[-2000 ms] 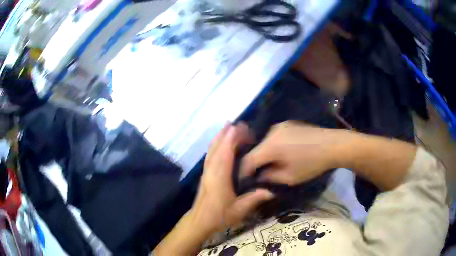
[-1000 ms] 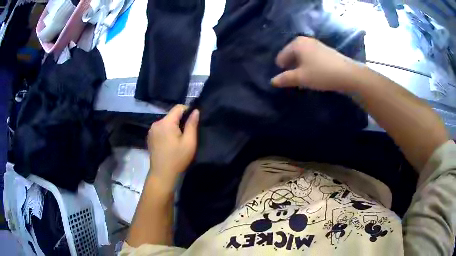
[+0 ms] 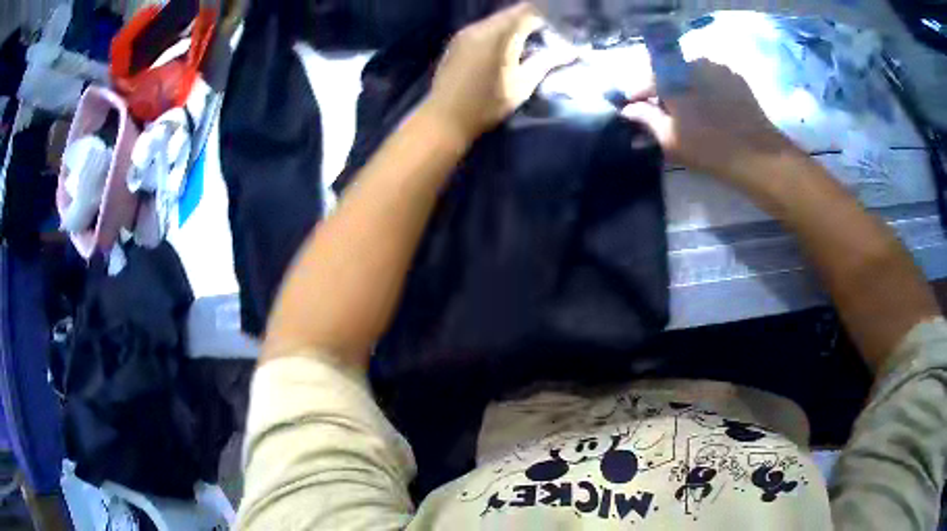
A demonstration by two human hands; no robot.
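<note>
The black cloth garment (image 3: 530,239) lies over the front of the white machine table (image 3: 737,270) and hangs toward my lap. My left hand (image 3: 493,67) is at the cloth's far edge at top centre, thumb and fingers bent around it beside a bright light. My right hand (image 3: 706,109) is at the cloth's far right corner, fingertips on its edge, partly behind a dark upright machine part (image 3: 667,57). The needle area between my hands is blurred and washed out by glare.
A pink tray (image 3: 91,171) with white items and a red-orange plastic item (image 3: 161,67) are at upper left. More black cloth (image 3: 130,363) hangs off the left table edge above a white basket (image 3: 156,510). Pale blue-grey scraps (image 3: 820,67) lie at upper right.
My left hand has moved from the table's front edge up to the cloth's far edge. My right hand has moved right to the cloth's corner. The view has shifted, showing the red-orange item.
</note>
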